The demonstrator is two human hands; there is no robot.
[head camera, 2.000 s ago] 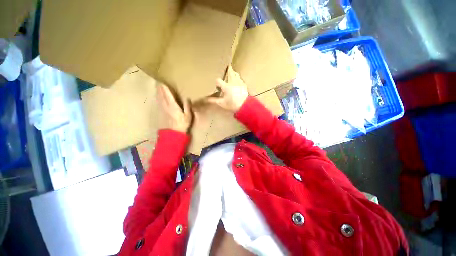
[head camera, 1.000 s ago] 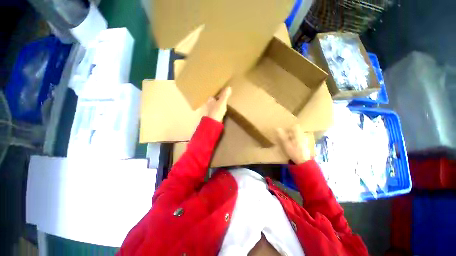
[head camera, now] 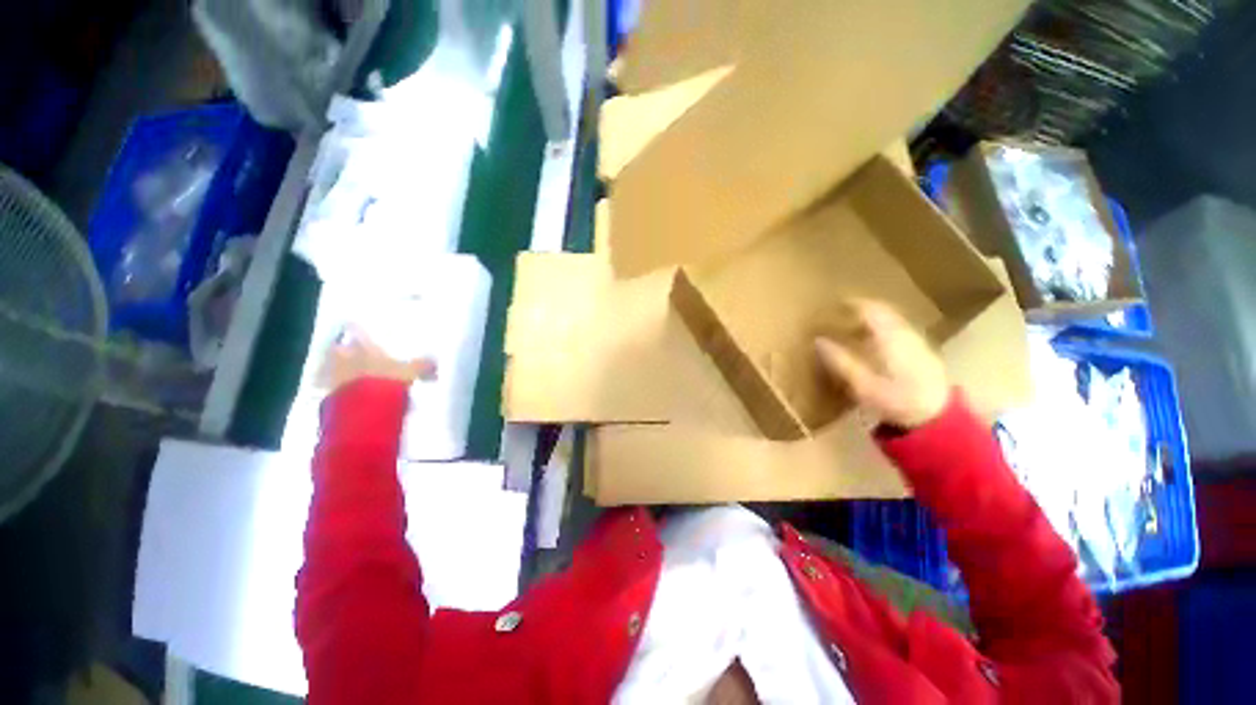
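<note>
An open brown mailer box with its long lid raised lies on stacked flat box blanks. The box looks empty. My right hand is over the box's near right part, fingers apart and curled, with nothing seen in it. My left hand is on the white trays at the left, over the belt. Its fingers rest on the nearest tray; glare hides whether they grip it.
White sheets lie at the near left. A green conveyor belt runs up the left side. A blue tub of white packs and an open parts carton stand right. A grey fan and another blue tub are far left.
My left hand has left the box lid and moved left to the white trays. My right hand has moved from the box's front edge to inside or over it. The view has shifted left.
</note>
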